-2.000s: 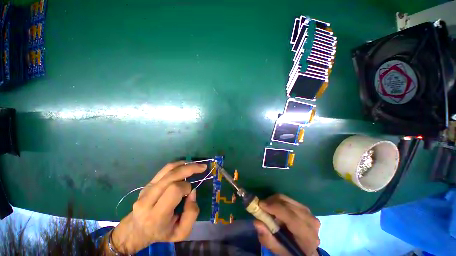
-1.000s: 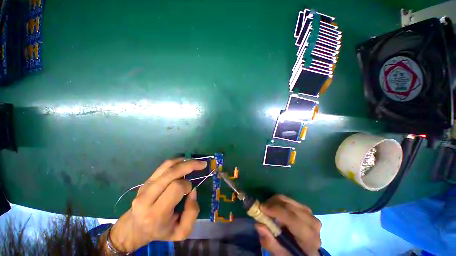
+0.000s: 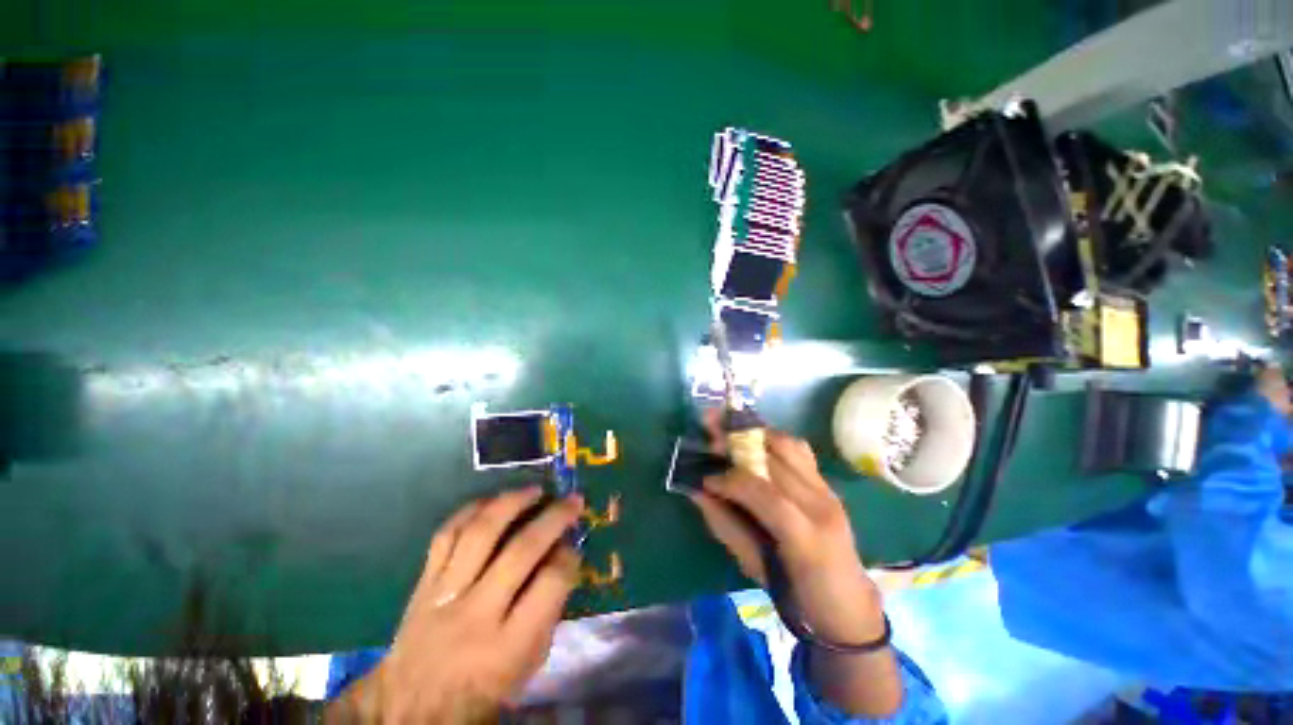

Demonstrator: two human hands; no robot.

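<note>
The blue PCB strip (image 3: 564,425) lies upright in view on the mat, its orange tabs pointing right. An LCD module (image 3: 511,439) lies at its top left, its amber tail over the strip. My left hand (image 3: 489,595) has its fingertips on the strip's lower part and hides some of it; solder wire is not clearly visible. My right hand (image 3: 787,517) holds the soldering iron (image 3: 747,451) with its tip pointing up, and a dark LCD module (image 3: 695,467) at the fingers. The iron's tip overlaps the lower modules of the fanned LCD stack (image 3: 759,269).
The black fan (image 3: 978,241) stands at right, a yellowish-faced box (image 3: 1123,333) behind it. The white cup (image 3: 925,432) with silvery bits is right of my right hand. PCB panels (image 3: 50,170) lie far left. Another person's blue sleeve (image 3: 1205,496) is at far right.
The iron has left the strip and moved up with my right hand, which now also holds a module. My left hand has moved down off the soldered module's place. The view has shifted right.
</note>
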